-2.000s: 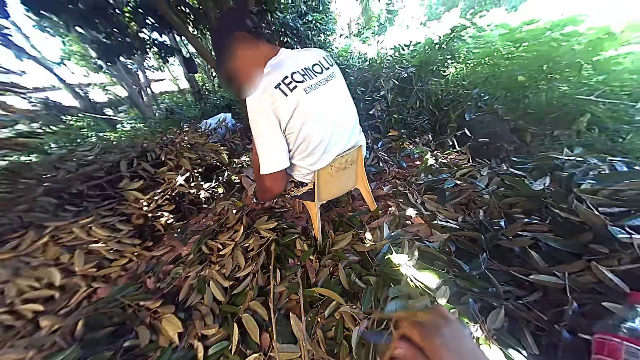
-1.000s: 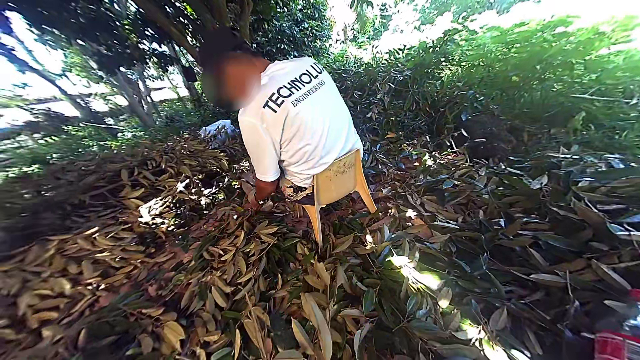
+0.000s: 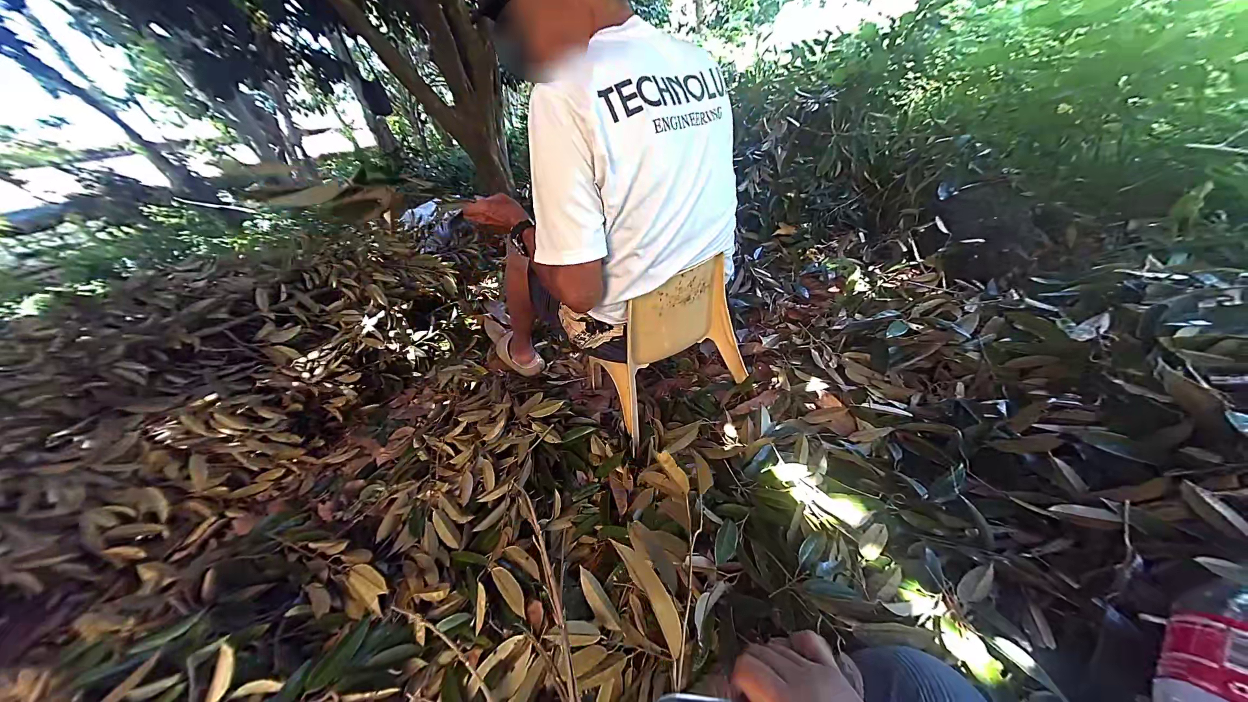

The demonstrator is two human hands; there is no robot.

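My right hand [image 3: 792, 671] is at the bottom edge, fingers curled, beside the stems of a leafy twig [image 3: 653, 590]; whether it grips anything is not clear. A small pale, shiny edge [image 3: 694, 697] of an object shows left of it, mostly cut off. Dark blue cloth [image 3: 912, 675], seemingly over my knee, lies to its right. My left hand is out of view. Cut leafy branches [image 3: 487, 497] with long brown-backed leaves cover the ground around.
A person in a white T-shirt [image 3: 643, 175] sits ahead on a yellow plastic chair [image 3: 673, 317], an arm out left near blurred leaves [image 3: 322, 195]. A tree trunk [image 3: 478, 127] stands beyond. A red-labelled plastic bottle [image 3: 1204, 643] is at lower right.
The seated person has straightened from a lean, and the forearm is now raised to the left. My right hand, out of view one second ago, shows again at the bottom.
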